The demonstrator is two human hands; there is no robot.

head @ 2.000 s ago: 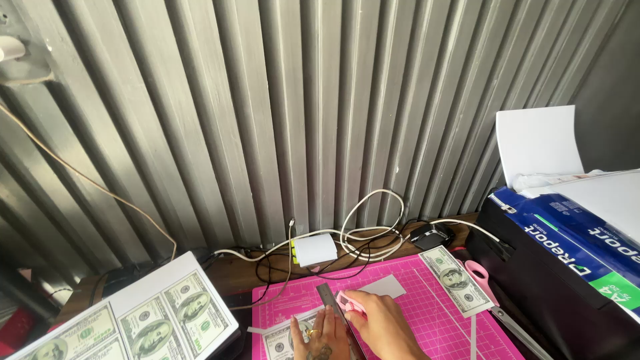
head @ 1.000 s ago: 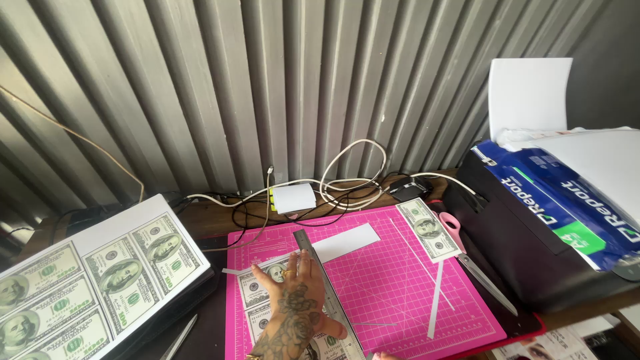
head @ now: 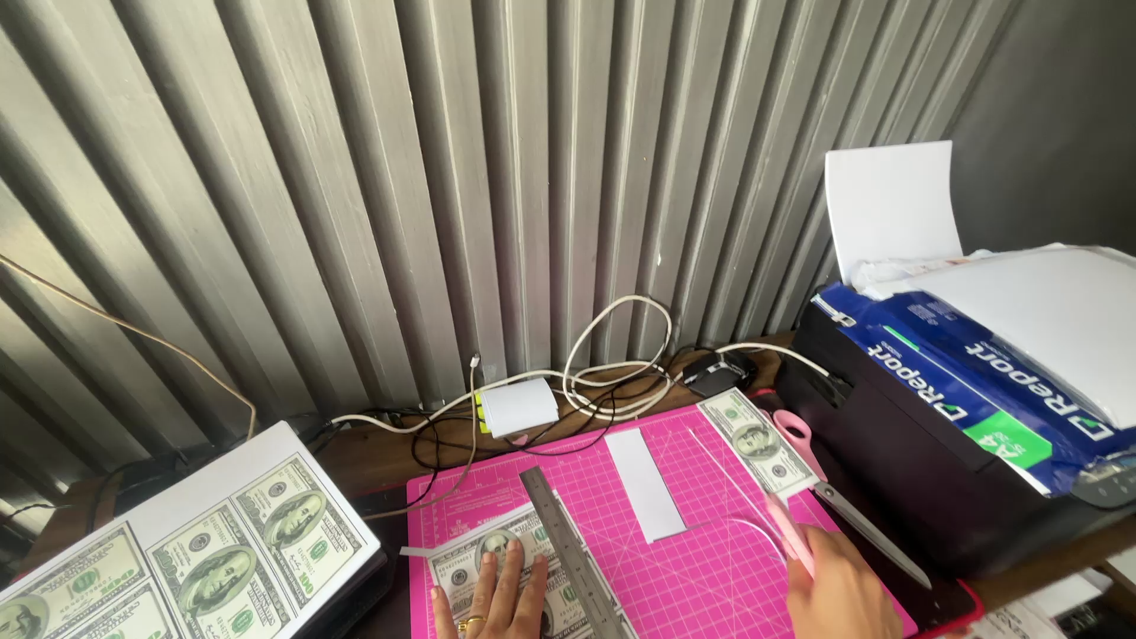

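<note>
My left hand (head: 501,593), wearing a ring, lies with spread fingers on a sheet printed with banknote images (head: 457,568). Just right of its fingers, a steel ruler (head: 572,555) lies slanted across that sheet. Over the right part of a pink cutting mat (head: 657,568), my right hand (head: 839,581) is closed on a pink pen-like tool (head: 788,535); its tip is hard to make out. A single cut banknote print (head: 757,441) lies at the mat's upper right. A blank white paper strip (head: 645,485) rests mid-mat, with thin curled offcuts near my right hand.
Pink-handled scissors (head: 852,515) lie beside the mat. At the right, a black printer-like box (head: 896,479) carries a blue A4 paper pack (head: 958,382). Tangled cables (head: 621,408) and a white box (head: 521,407) sit behind. Printed banknote sheets (head: 222,550) are stacked at the left.
My left hand has moved left, off the ruler and onto the printed sheet. My right hand has come into fuller view with the pink tool. The blank strip now lies apart from the ruler, turned.
</note>
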